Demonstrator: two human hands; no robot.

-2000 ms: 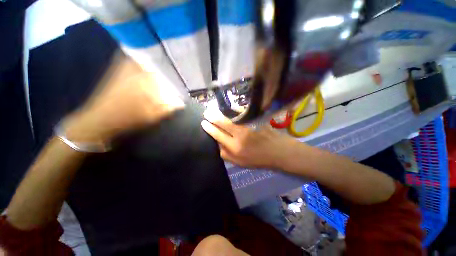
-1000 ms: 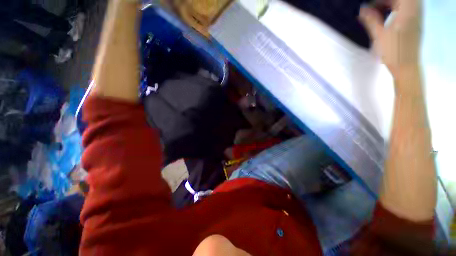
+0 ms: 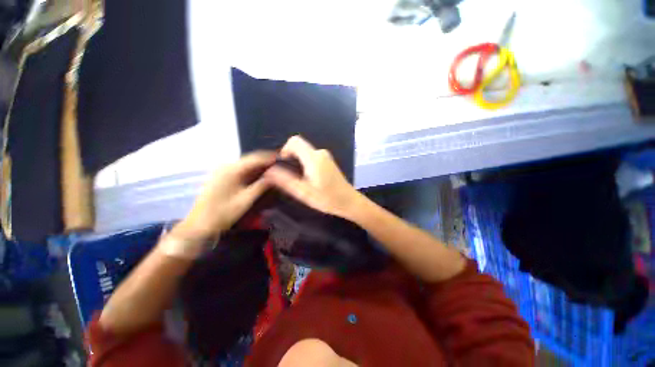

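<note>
A black garment piece (image 3: 298, 107) lies over the table's front edge and hangs down towards the lap. My left hand (image 3: 233, 190) and my right hand (image 3: 316, 179) are close together at its near part, pinching a bunched or folded bit of the cloth between the fingertips. The hands are slightly blurred, and the exact fold is hidden by the fingers. More dark cloth lies below the hands over the lap.
Scissors with red and yellow handles (image 3: 485, 75) lie on the white table (image 3: 416, 122) at right. Black cut pieces (image 3: 136, 79) lie at left on brown cardboard (image 3: 73, 165). A blue basket (image 3: 549, 315) holds a black heap (image 3: 567, 229) at lower right. Another blue basket (image 3: 82, 279) is lower left.
The view has swung back over the table front. My hands, wide apart one second ago, are now together on the black garment piece. The scissors are in full view.
</note>
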